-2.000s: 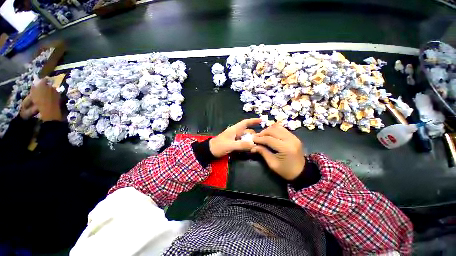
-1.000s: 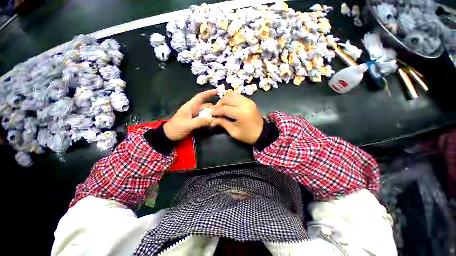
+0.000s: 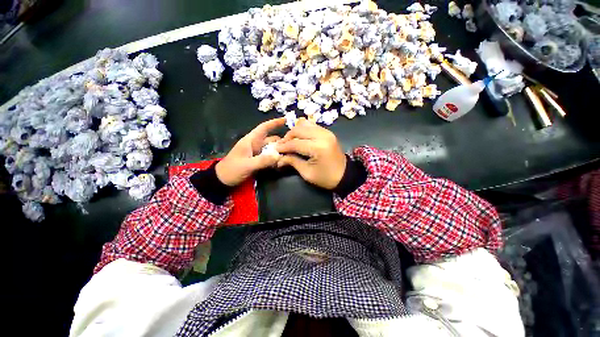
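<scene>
My left hand (image 3: pixel 247 156) and my right hand (image 3: pixel 314 154) meet in front of the centre pile, near the table's front edge. Between their fingertips they hold a small white flower head (image 3: pixel 270 150), mostly hidden by the fingers. The unfinished flower heads (image 3: pixel 335 59), whitish with yellow-orange parts, lie in a pile just beyond my hands. Larger grey-lilac flower heads (image 3: pixel 82 131) form a pile at the left.
A red pad (image 3: pixel 245 205) lies partly under my left forearm. A white glue bottle (image 3: pixel 456 102) with a blue tip lies right, near gold-coloured rods (image 3: pixel 538 108), a dark-handled tool and a crumpled white cloth (image 3: pixel 498 66). A metal bowl (image 3: pixel 526 58) of flower heads stands far right.
Since the oldest frame the view has shifted right and down, so the other person at left is out of view. My hands stay together on the flower head, almost unchanged over the last second.
</scene>
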